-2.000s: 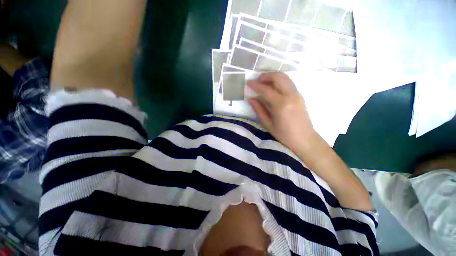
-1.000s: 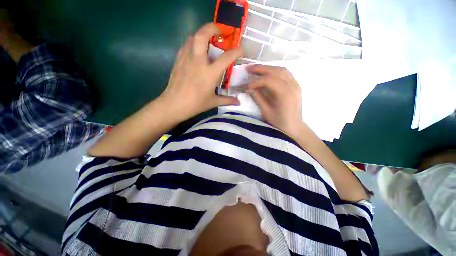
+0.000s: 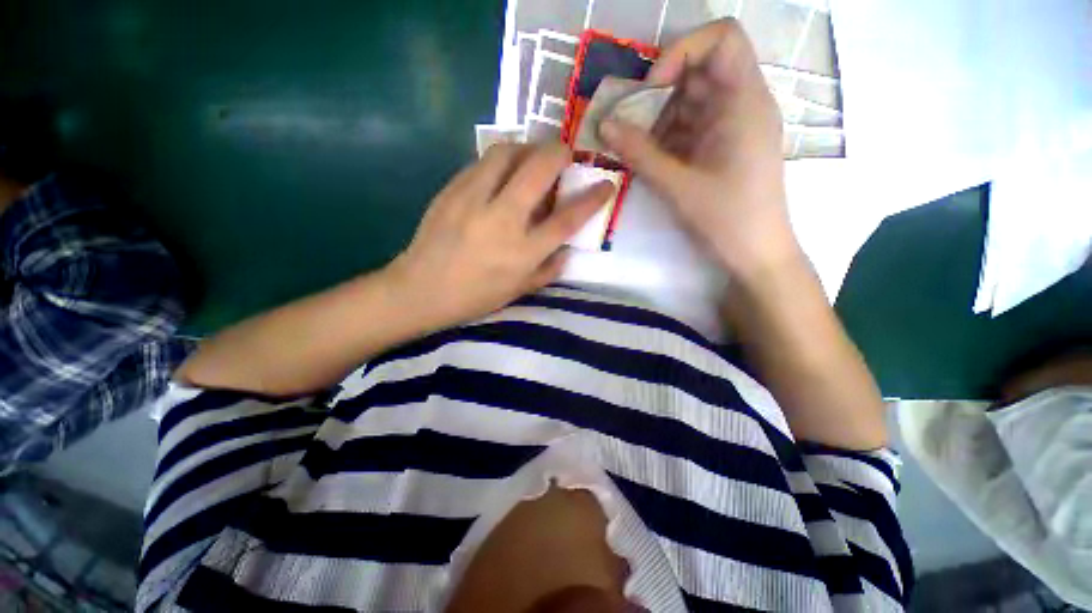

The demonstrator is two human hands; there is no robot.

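A red-framed phone housing lies tilted over the fanned sticker sheets in front of my body, its black window at the far end and a white lower section at the near end. My left hand holds the housing at its near end, fingers on the white section. My right hand pinches a grey translucent film piece over the housing, just below the black window. Whether the film touches the housing I cannot tell.
Die-cut sticker sheets with grey rectangles lie beyond and right of the housing. A bright white sheet pile is at the right on the dark green bench. A checked sleeve shows at the left, a pale sleeve at the right.
The housing, first out of view, came in with my left hand and has moved right and nearer. My right hand has lifted a grey film piece from the near sheet area to over the housing.
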